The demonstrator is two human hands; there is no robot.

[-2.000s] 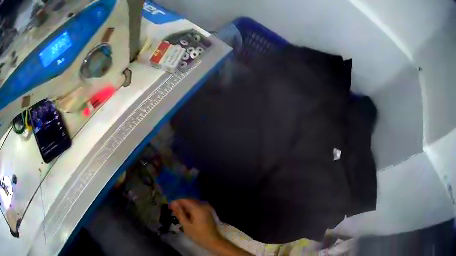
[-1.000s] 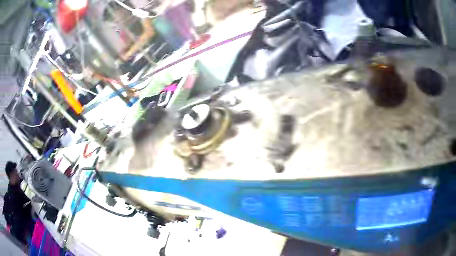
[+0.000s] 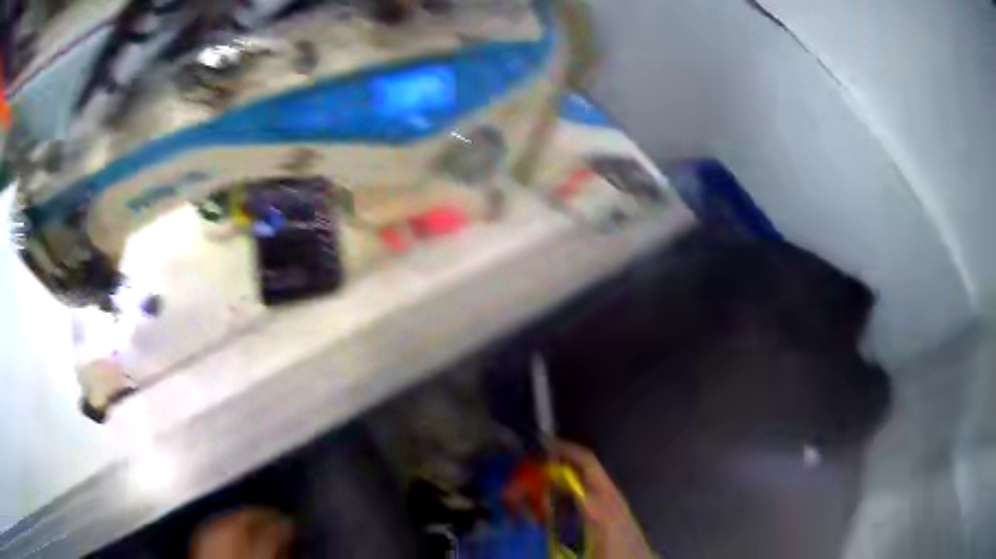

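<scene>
My right hand [image 3: 601, 500] is at the bottom centre, below the table's front edge, closed around scissors [image 3: 543, 399]. Their silver blade points up and their red and yellow handle loops are at my fingers. My left hand [image 3: 242, 535] is a blur cut off by the bottom edge, left of my right hand; whether it holds anything cannot be told. A heap of black fabric [image 3: 710, 382] lies right of the scissors, with a small white spot on it.
The sewing machine head [image 3: 328, 131], with its blue lit panel, spans the upper left. A phone [image 3: 297, 246] lies under it, with a red item [image 3: 426, 226] to its right. A blue basket [image 3: 726, 197] shows behind the heap. A pale wall is at right.
The view swung up over the machine top and has come back down to the table and heap. The scissors now show in my right hand, and my left hand has come into view.
</scene>
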